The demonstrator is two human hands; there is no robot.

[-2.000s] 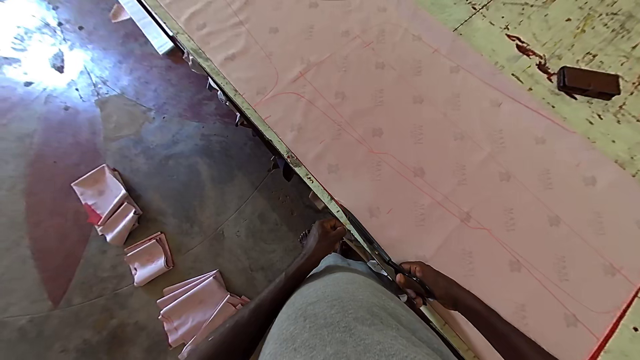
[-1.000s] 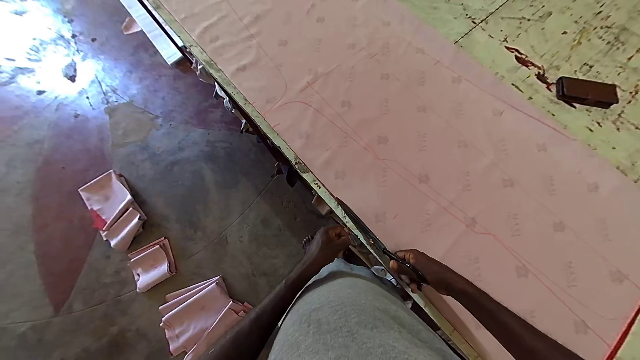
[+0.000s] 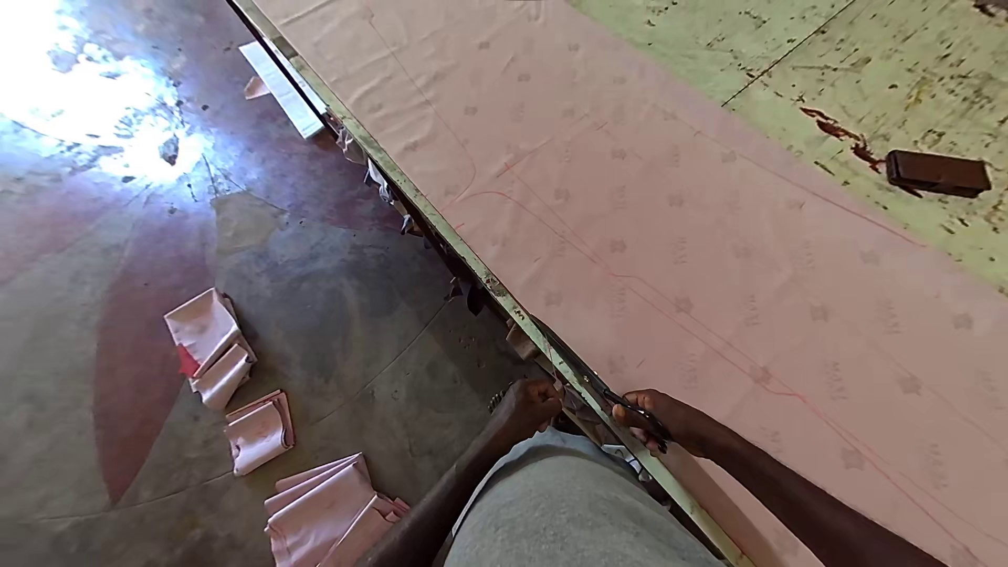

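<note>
Pink patterned fabric (image 3: pixel 677 236) marked with red lines lies over the table, up to its near edge. My right hand (image 3: pixel 654 417) is closed around the dark handles of a pair of scissors (image 3: pixel 579 366), whose blades point up and left along the table edge. My left hand (image 3: pixel 539 402) is just beyond the edge, left of the scissors, its fingers curled together; whether it pinches something thin cannot be told.
Folded pink fabric pieces (image 3: pixel 319 512) lie on the floor (image 3: pixel 354 331) at left. The table's metal edge (image 3: pixel 504 295) runs diagonally, scraps hanging beneath it. A dark brown block (image 3: pixel 937 173) sits on the worn green tabletop (image 3: pixel 787 87). A white strip (image 3: pixel 283 90) juts out beyond the edge.
</note>
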